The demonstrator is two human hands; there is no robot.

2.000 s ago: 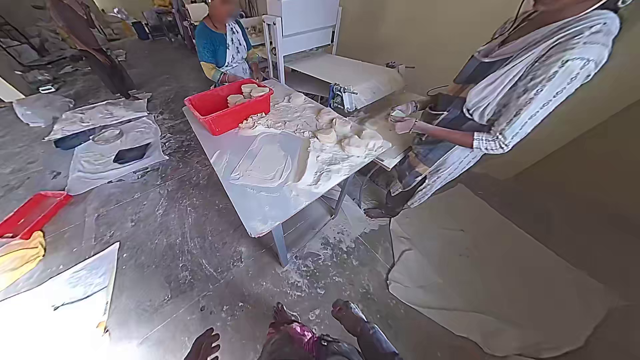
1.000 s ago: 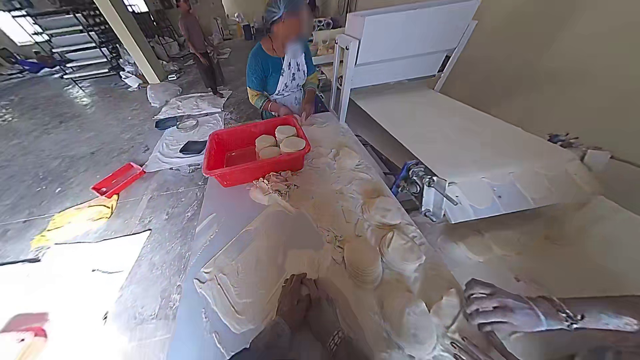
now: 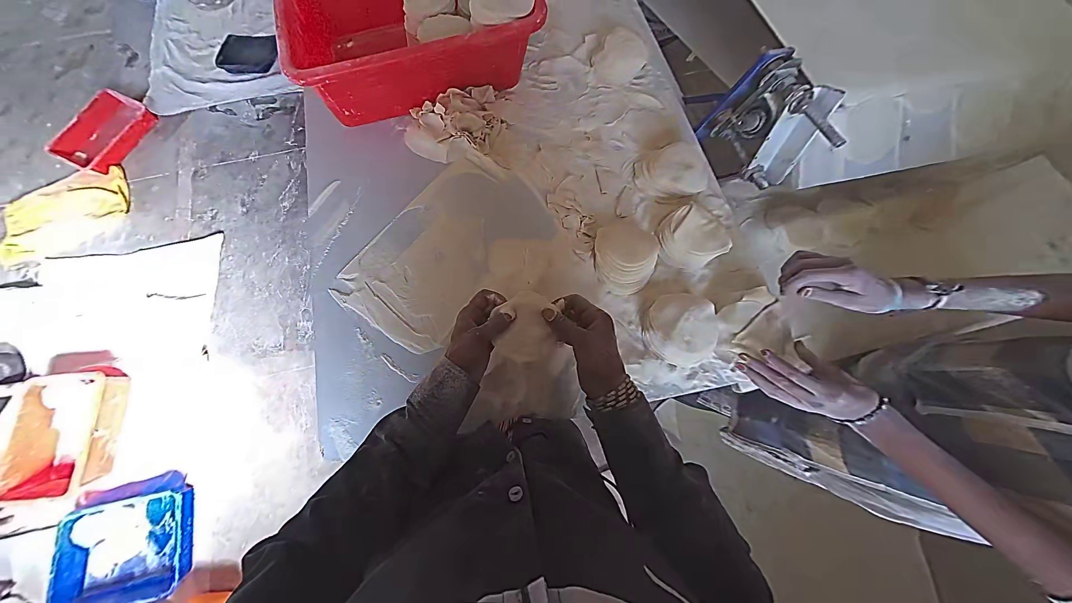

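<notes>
My left hand (image 3: 480, 329) and my right hand (image 3: 587, 337) pinch opposite edges of a thin round dough sheet (image 3: 531, 327), held between them above the near part of the table. Under and beyond it lies a flour-dusted cloth (image 3: 419, 268). To the right of my right hand are stacks of thin dough rounds (image 3: 625, 253), with another floury stack (image 3: 682, 328) nearer me. Crumpled dough scraps (image 3: 461, 121) lie at the far end of the cloth, beside a red plastic tub (image 3: 419, 79) that holds several stacks of rounds.
A co-worker's two hands (image 3: 816, 389) work over dough at the table's right edge. Beyond that edge stands a machine with a metal roller bracket (image 3: 779, 126). On the floor at left are a small red tray (image 3: 100, 130), a yellow cloth (image 3: 71, 205) and a blue crate (image 3: 121, 536).
My view has moved up to the table. My hands, close together over the cloth one second ago, are now apart with the dough round between them.
</notes>
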